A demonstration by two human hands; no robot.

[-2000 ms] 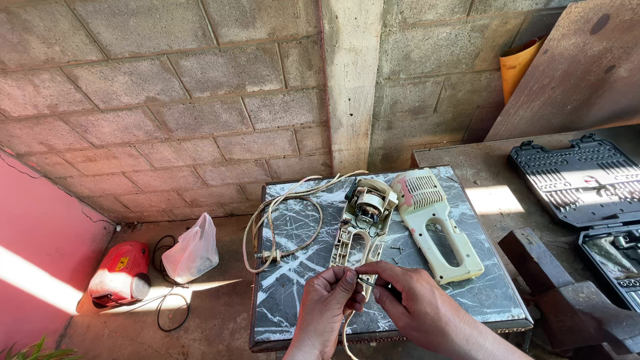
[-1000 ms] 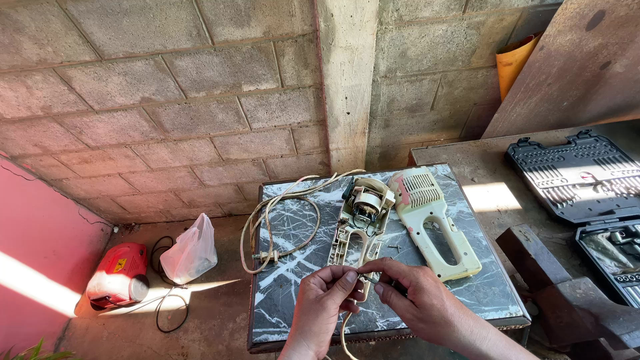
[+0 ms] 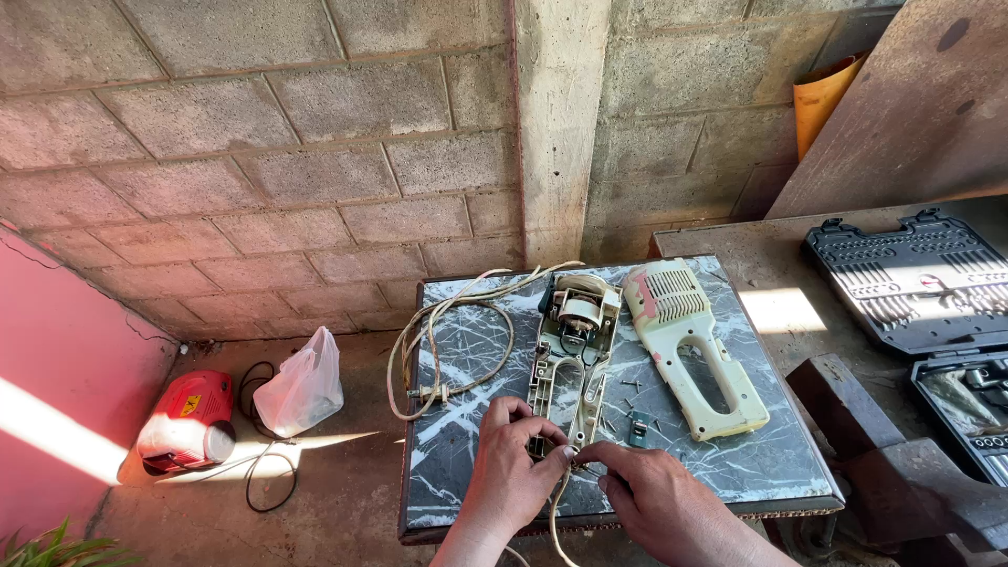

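A cream plastic housing half with an exposed electric motor (image 3: 579, 311) lies on the marble-patterned tabletop (image 3: 465, 346). My left hand (image 3: 516, 457) is at the lower end of its handle, thumb and fingers pinched on the power cord (image 3: 557, 504) where it meets the housing. My right hand (image 3: 654, 488) touches the same spot with its index finger; what its fingertips hold is hidden. The matching housing half (image 3: 681, 346), with a vented top and looped handle, lies to the right. Between the halves are a small dark green switch part (image 3: 638, 430) and several screws (image 3: 632, 383).
The cord's coil and plug (image 3: 429, 391) lie at the table's left. Right of it stand a bench vise (image 3: 874, 449) and an open socket set case (image 3: 913, 276). On the floor at left are a red machine (image 3: 189, 421) and a plastic bag (image 3: 301, 384). A block wall stands behind.
The small green switch part now shows on the tabletop beside my right hand. My right hand has moved a little lower and right, its index finger stretched toward the cord end.
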